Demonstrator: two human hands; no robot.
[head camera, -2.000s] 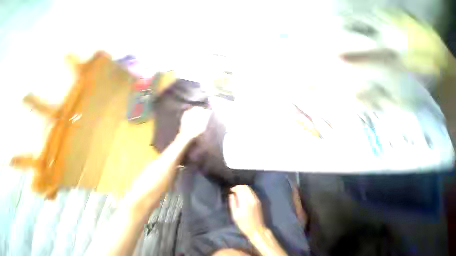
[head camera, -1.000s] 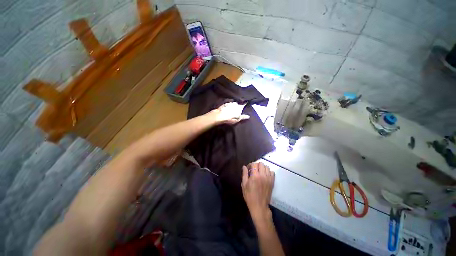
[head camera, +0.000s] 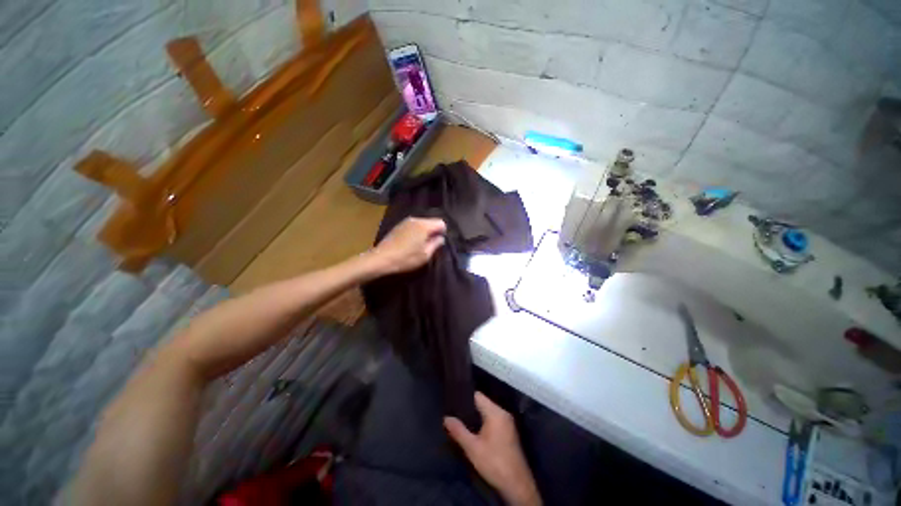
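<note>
The dark brown garment piece (head camera: 420, 301) lies bunched over the left part of the white table (head camera: 553, 361) and hangs over its front edge to my lap. My left hand (head camera: 413, 244) is closed on a fold of it near the middle. My right hand (head camera: 491, 445) is low over my lap at the cloth's lower end, thumb and fingers apart; whether it touches the cloth is unclear. The sewing machine's needle area (head camera: 590, 277) is lit, to the right of the cloth, with no cloth under it.
Scissors (head camera: 707, 385) with yellow and red loops lie at the right, blue snips (head camera: 795, 463) further right. A grey tray (head camera: 393, 158) with red items and a phone (head camera: 413, 79) stand behind the cloth. A taped cardboard guard (head camera: 257, 148) rises at the left.
My left hand has drawn the cloth left and gathered it, baring the table beside the needle. My right hand has moved down from the table edge to my lap.
</note>
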